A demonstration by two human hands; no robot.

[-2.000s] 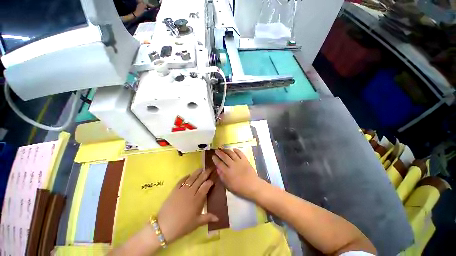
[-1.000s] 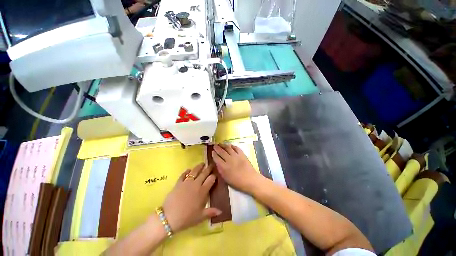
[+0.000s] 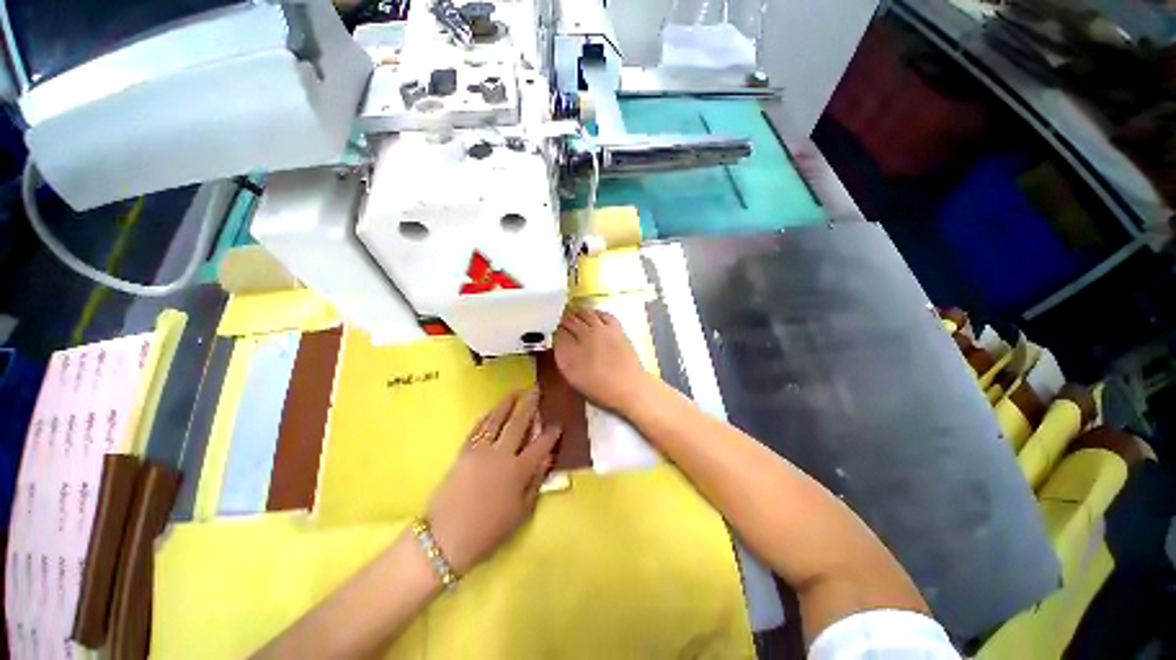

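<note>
The sewing head stands over the sewing template, whose yellow flap bears small black writing. A brown strip lies in the right slot, its far end near the needle area. My left hand lies flat with fingertips on the strip's left edge. My right hand rests on its far right edge. Neither hand grips anything. Another brown strip lies in the left slot. A large yellow panel covers the near table. The needle is hidden.
Loose brown strips lie on a printed sheet at left. The control screen is at upper left. Finished yellow bundles with brown bands are at right. The dark machine table extends right, with a teal bed behind.
The template and its strips have moved away from me, under the head. Both hands have moved forward with them. More of the yellow panel shows nearby.
</note>
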